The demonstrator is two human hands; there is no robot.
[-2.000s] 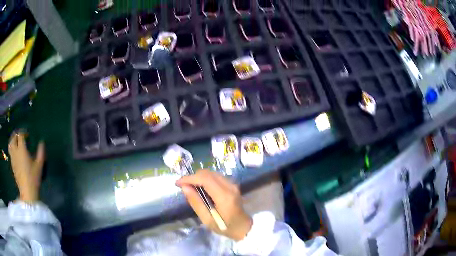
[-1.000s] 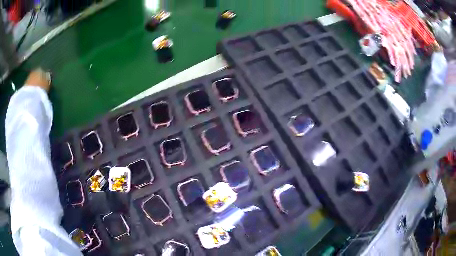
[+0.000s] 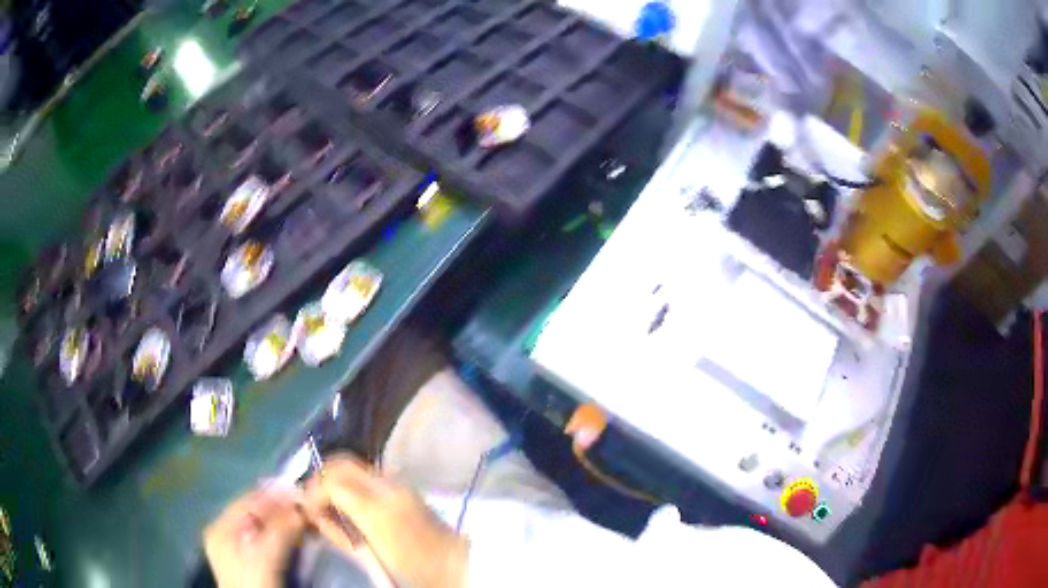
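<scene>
Both hands meet at the bottom left, blurred. My right hand holds slim metal tweezers, tips up. My left hand is beside it, its fingers pinched at a small pale part that is too blurred to name surely. Just above, an open smartwatch case lies on the green bench. More cases lie in a row by the tray edge, one at the right end. The black foam tray holds dark screens and several open cases.
A second foam tray holds one case. The white press machine stands at right, with a red emergency stop button on its front and a yellow part above. A rounded orange object is below the bench edge. Red material is bottom right.
The view has swung right, bringing in the press machine. My left arm, stretched over the far left bench a second ago, is back near my body. My right hand with the tweezers is in view again.
</scene>
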